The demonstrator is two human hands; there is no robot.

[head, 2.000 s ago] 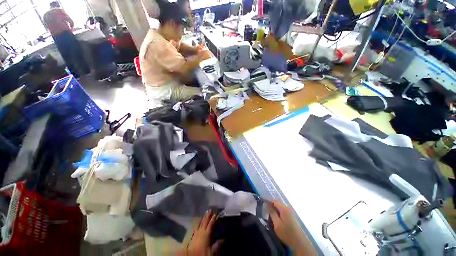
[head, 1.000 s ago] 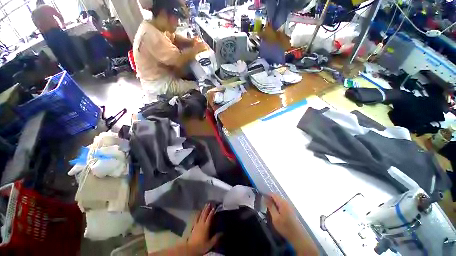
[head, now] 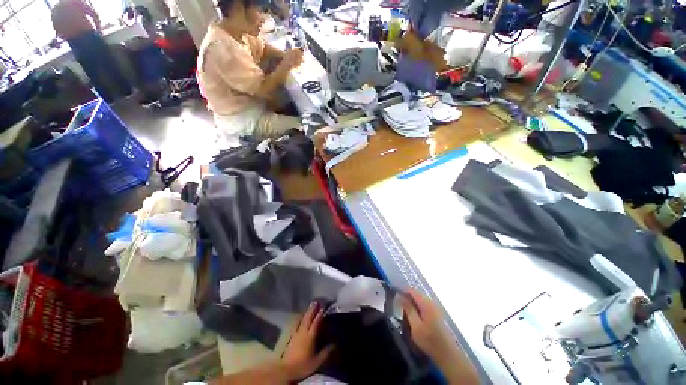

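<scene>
A grey two-tone garment piece [head: 289, 289] lies across the low support and my lap, with a pale grey rounded part [head: 361, 293] at its near end. A black area [head: 365, 342] lies between my hands. My left hand [head: 305, 346] rests flat on the cloth, fingers extended and slightly apart. My right hand [head: 425, 319] is at the cloth's right edge by the table front, fingers bent over the cloth edge; its fingertips are partly hidden.
The white sewing table [head: 414, 225] holds a grey garment piece [head: 541, 218] and the sewing machine [head: 613, 323]. Pale cut parts [head: 406, 116] lie on the brown table. Left are cream bundles [head: 154, 282], a red basket [head: 68, 323] and a blue basket [head: 113, 154]. A person sits beyond.
My left hand has shifted slightly, and its forearm shows more than two seconds ago. The cloth lies nearly the same. The camera view has shifted slightly.
</scene>
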